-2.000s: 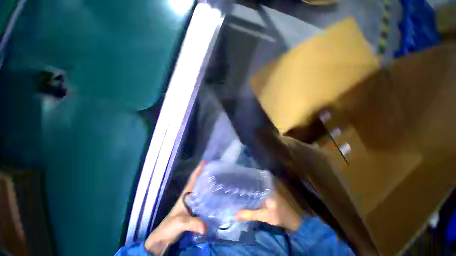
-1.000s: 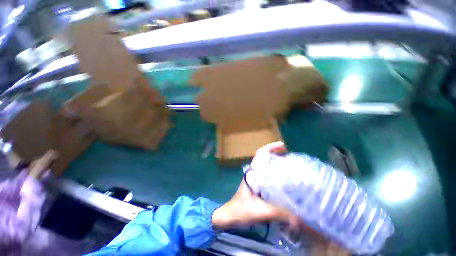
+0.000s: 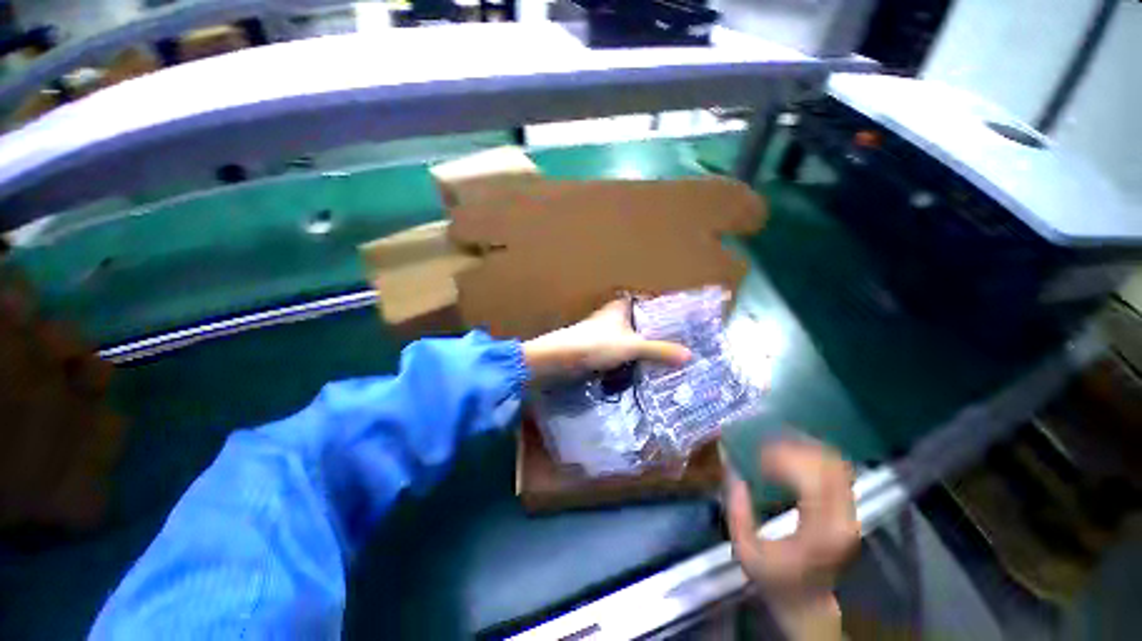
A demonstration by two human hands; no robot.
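The clear, shiny air column bag [image 3: 708,388] with a thin black cable [image 3: 639,398] lies over the tray of an open mailer box [image 3: 601,488], and its right end reaches past the box wall. The brown lid [image 3: 601,244] stands up behind it. My left hand [image 3: 607,344] grips the bag's upper left part, with the thumb across it. My right hand [image 3: 802,520] is empty and slightly blurred, fingers apart, at the right of the box over the metal rail. The product inside the bag is hard to make out.
Brown cardboard flaps [image 3: 420,269] show behind the lid on the left. A blurred brown box [image 3: 50,401] is at the far left. A raised white shelf [image 3: 376,75] crosses the back. A black machine with a white top [image 3: 1014,163] stands at the right. The metal rail [image 3: 676,589] runs in front.
The view has turned from the large carton to the bench. The bag has moved from in front of the open mailer box onto it. My right hand has let go of the bag and moved right.
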